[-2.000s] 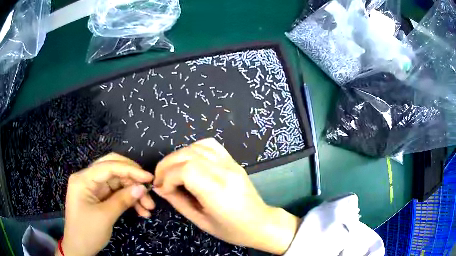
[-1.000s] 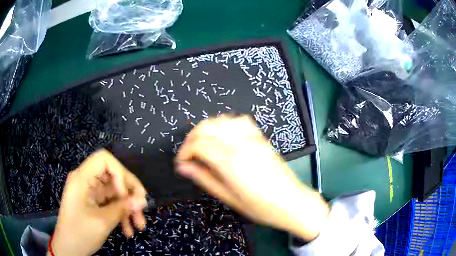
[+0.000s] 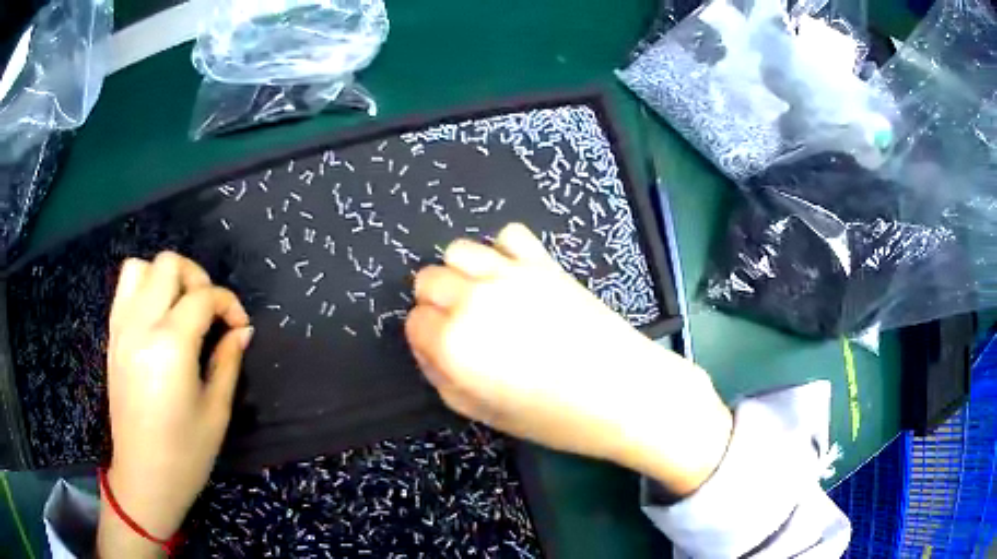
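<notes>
The long black parts tray [image 3: 328, 382] lies slanted in front of me. Silvery metal pins [image 3: 601, 207] are heaped at its right end and scattered mid-tray; tiny black parts [image 3: 66, 360] mass at its left end. My left hand [image 3: 169, 360] is over the black parts, thumb and a finger curled towards each other. My right hand [image 3: 514, 339] is over the tray's middle, beside the scattered pins, fingers bent with their tips hidden. Any tiny part in either hand is too small or hidden to tell. A dark pile with silvery flecks [image 3: 372, 497] lies below the tray.
A clear bag of pins [image 3: 711, 98] and a bag of black parts [image 3: 809, 251] lie at the right. Crumpled clear bags [image 3: 290, 44] are at the upper left and left edge. A slim pen or rod [image 3: 669, 240] lies along the tray's right end. A blue crate [image 3: 940, 491] is lower right.
My hands were together over the tray's lower edge and have parted. My left hand has moved up and left to the black parts; my right hand has moved up and right beside the pins.
</notes>
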